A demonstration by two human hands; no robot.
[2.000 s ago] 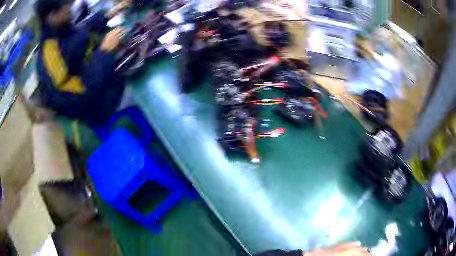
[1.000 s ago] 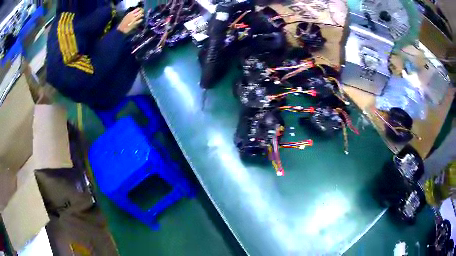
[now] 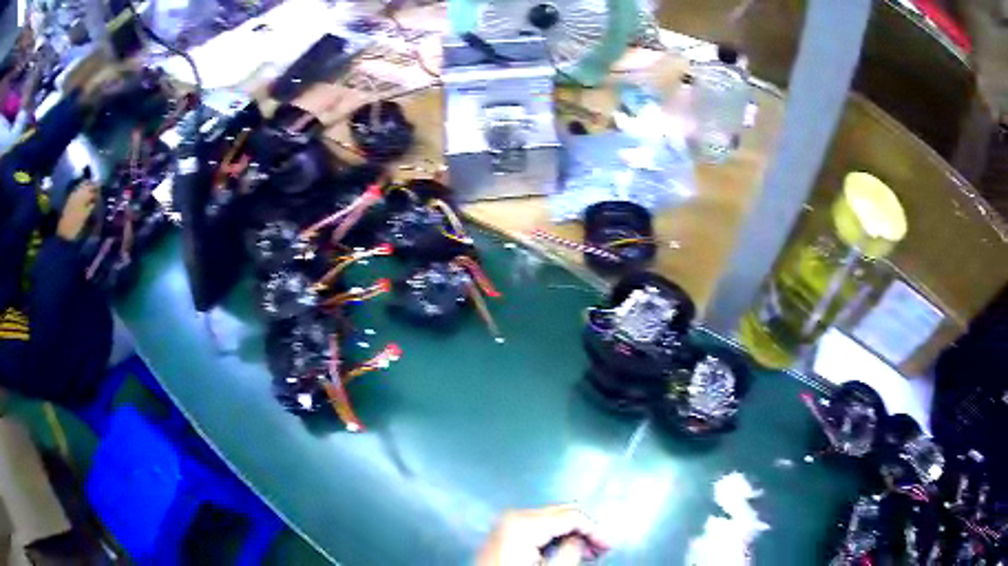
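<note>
My left hand (image 3: 542, 536) is cut off by the bottom edge, near the middle, its fingers curled. A small dark and reddish bit shows at the fingers; whether it is held is unclear. My right hand is out of the picture. Black round wired units (image 3: 304, 354) with red, yellow and white leads stand in a group at left on the green bench. Black rounds with silvery boards form two short piles, a taller one (image 3: 641, 315) and one beside it (image 3: 707, 392), right of centre. More wired units (image 3: 857, 415) are massed at lower right.
A silver-grey metal box (image 3: 503, 133) stands on the brown board, beside a bluish plastic bag (image 3: 625, 171) and a black round (image 3: 617, 234). A grey post (image 3: 790, 166) rises near a yellow-lidded bottle (image 3: 823, 276). Another person's sleeve (image 3: 50, 299) and a blue stool (image 3: 149, 475) are at left.
The view has swung right: person, stool and wired units sit further left, and the bottle and right-hand units have come in. My left hand, absent one second ago, shows again at the bottom.
</note>
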